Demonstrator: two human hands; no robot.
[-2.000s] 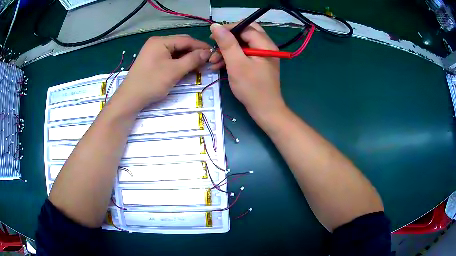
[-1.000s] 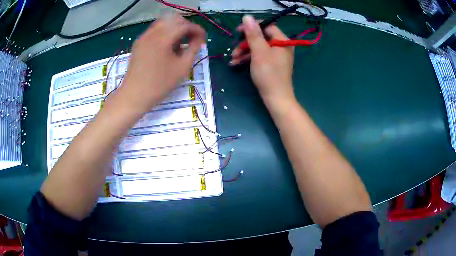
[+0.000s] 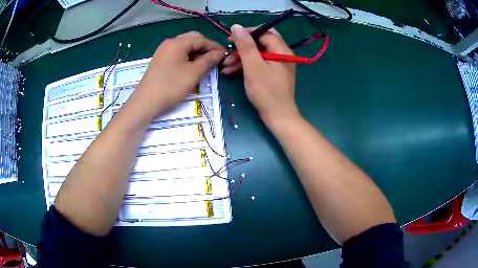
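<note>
A white blister tray (image 3: 224, 207) lies on the green mat, with flat white pouch cells (image 3: 170, 136) in two columns of slots. Yellow tape (image 3: 209, 204) and thin lead wires show at the cell ends. My left hand (image 3: 181, 68) is over the tray's upper right corner, its fingertips pinching a tiny white lead connector (image 3: 228, 47). My right hand (image 3: 267, 73) holds the red test probe (image 3: 283, 57) and the black test probe (image 3: 270, 24), their tips at the connector. My fingers hide the exact contact.
Ridged stacked trays (image 3: 9, 125) with hanging connectors stand at the left edge, and another stack (image 3: 470, 89) at the right. A black cable (image 3: 94, 37) lies along the far pale rail (image 3: 414, 44). A red stool (image 3: 437, 217) is below right.
A second ago my hands were apart. Now they have come together beyond the tray, with the probe tips at a connector in my left fingers. The view has shifted slightly.
</note>
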